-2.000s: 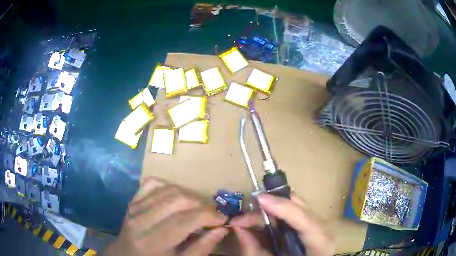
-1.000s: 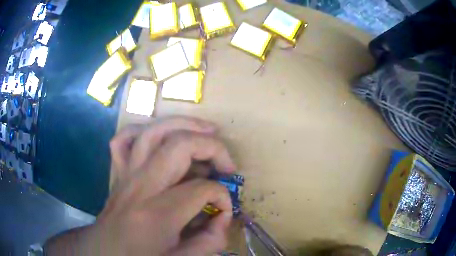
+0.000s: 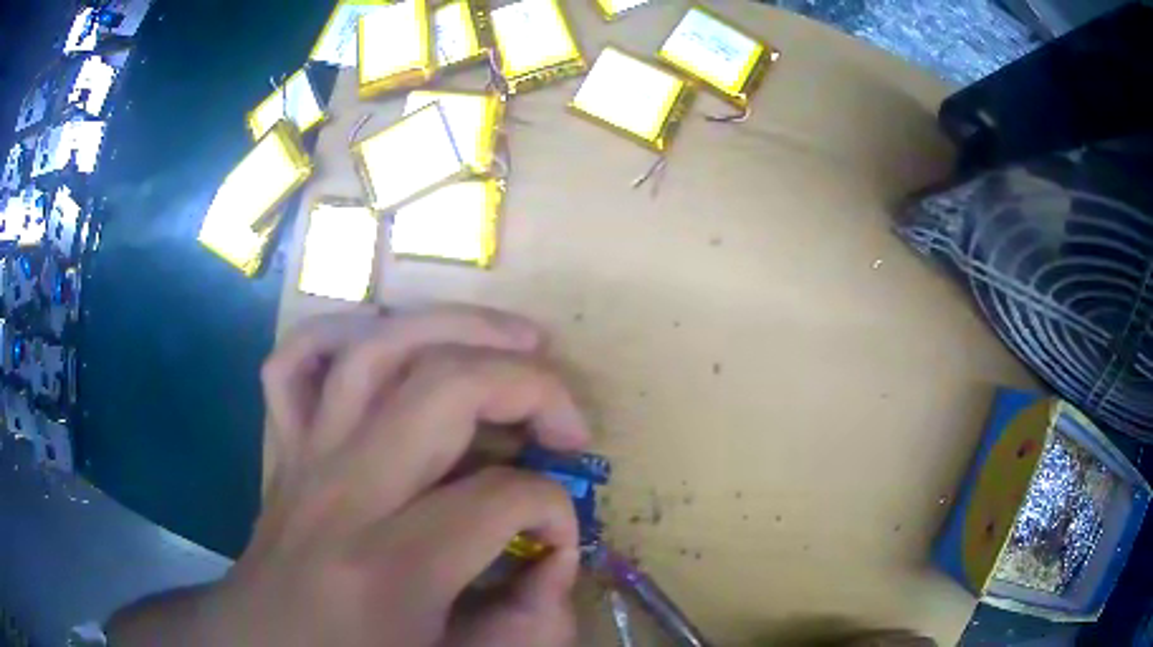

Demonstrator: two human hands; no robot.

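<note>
My left hand [image 3: 417, 468] grips a small blue circuit board [image 3: 575, 483] between thumb and fingers, low on the cardboard. A yellow edge, likely of a pouch cell [image 3: 527, 546], shows under the thumb. The soldering iron [image 3: 655, 604] has its purplish tip at the board's lower edge, with a thin silvery metal piece [image 3: 620, 619] beside it. My right hand [image 3: 854, 634] is only a dark blurred part at the bottom edge; its fingers and the iron's handle are out of view.
Several silver-white pouch cells [image 3: 630, 96] with yellow edges lie across the top of the cardboard [image 3: 784, 341]. Rows of assemblies [image 3: 51, 228] lie at far left. A black fan [image 3: 1075, 266] stands at right, above a blue-yellow box [image 3: 986, 499] with glittering contents. Dark specks lie beside the board.
The view has dropped closer to the work since the first frame. My left hand has closed over the board, and the iron's tip has come from near the cells down to the board.
</note>
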